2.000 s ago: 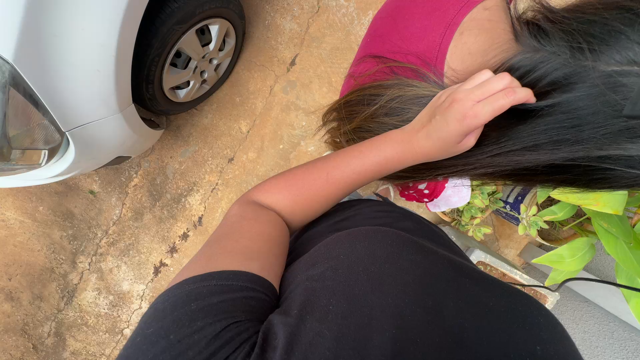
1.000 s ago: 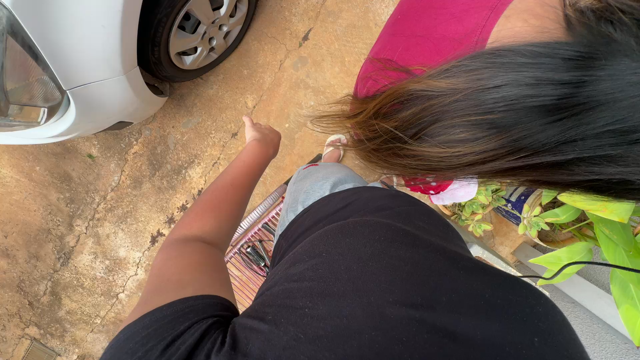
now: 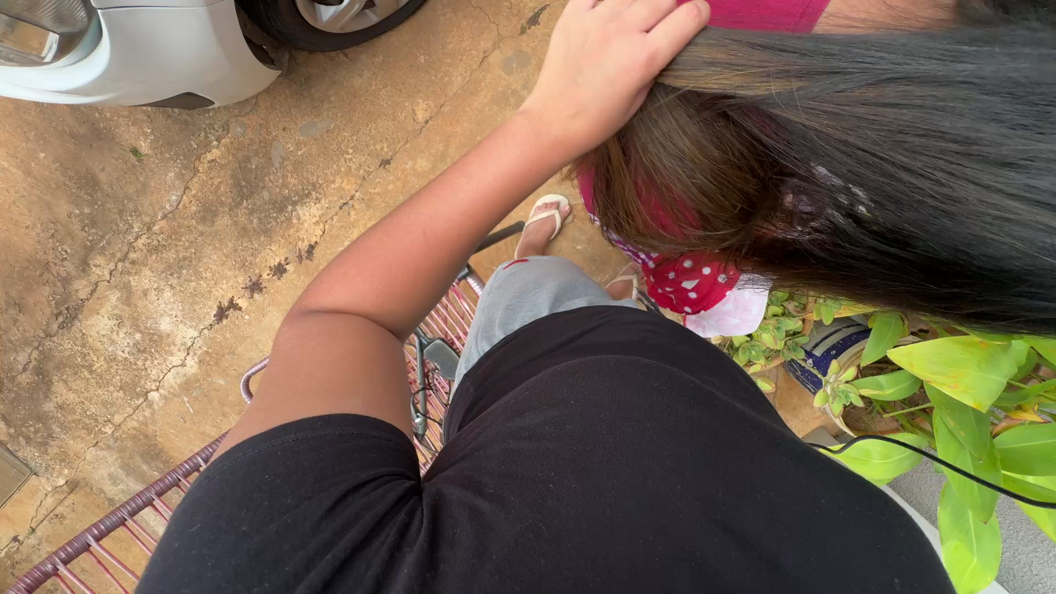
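Observation:
Long dark hair with brown ends (image 3: pixel 891 148) hangs across the upper right, over the pink top (image 3: pixel 759 12) of a person beside me. My left hand (image 3: pixel 619 66) is at the top centre, its fingers curled on a lock at the edge of this hair; the fingertips are partly hidden. The strands run fairly straight from the right to my fingers, and brown ends (image 3: pixel 693 181) bunch and bend below them. My right hand is not in view.
A woven cord chair (image 3: pixel 107 528) bearing a small dark item (image 3: pixel 441 356) is at lower left. A white car (image 3: pixel 173 49) stands at upper left on concrete (image 3: pixel 165 247). Leafy plants (image 3: pixel 965 371) and a black cable (image 3: pixel 949 466) are at right. A sandalled foot (image 3: pixel 544 219) shows near the centre.
My left hand moved from on the hair, out left over the ground away from it, then back onto the hair near its ends. The ends now bunch under it.

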